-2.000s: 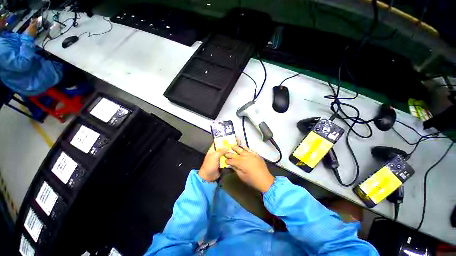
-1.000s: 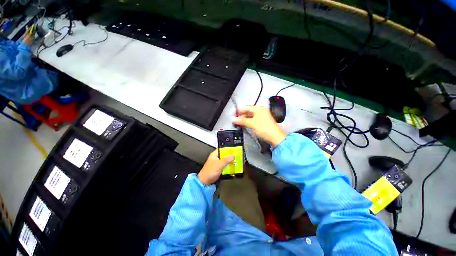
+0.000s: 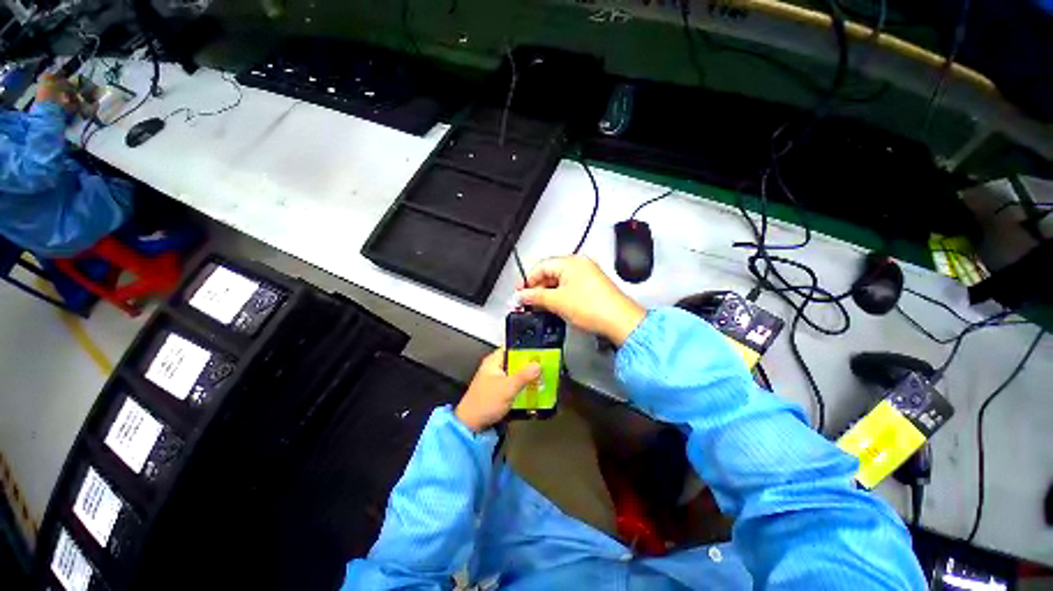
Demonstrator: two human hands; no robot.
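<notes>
My left hand point(image 3: 494, 390) holds a phone point(image 3: 535, 331) upright over the bench's front edge, thumb on the yellow card point(image 3: 534, 381) that covers its lower part. My right hand point(image 3: 577, 294) pinches the end of a thin dark cable point(image 3: 518, 261) at the phone's top end; whether the plug is seated is hidden by the fingers. A second phone point(image 3: 746, 324) with yellow lies on the bench, partly behind my right sleeve. A third phone point(image 3: 920, 401) with a yellow card point(image 3: 881, 444) lies further right.
An empty slotted tray point(image 3: 458, 214) lies on the bench. Black trays point(image 3: 237, 381) with white-labelled phones stand at my left. A mouse point(image 3: 633, 251), another mouse point(image 3: 879, 284), a scanner point(image 3: 891, 368) and tangled cords lie right. A person in blue point(image 3: 55, 185) sits far left.
My right hand has left the phone's yellow card, taken hold of the cable and brought its end to the phone's top. My left hand still holds the phone, now slightly lower.
</notes>
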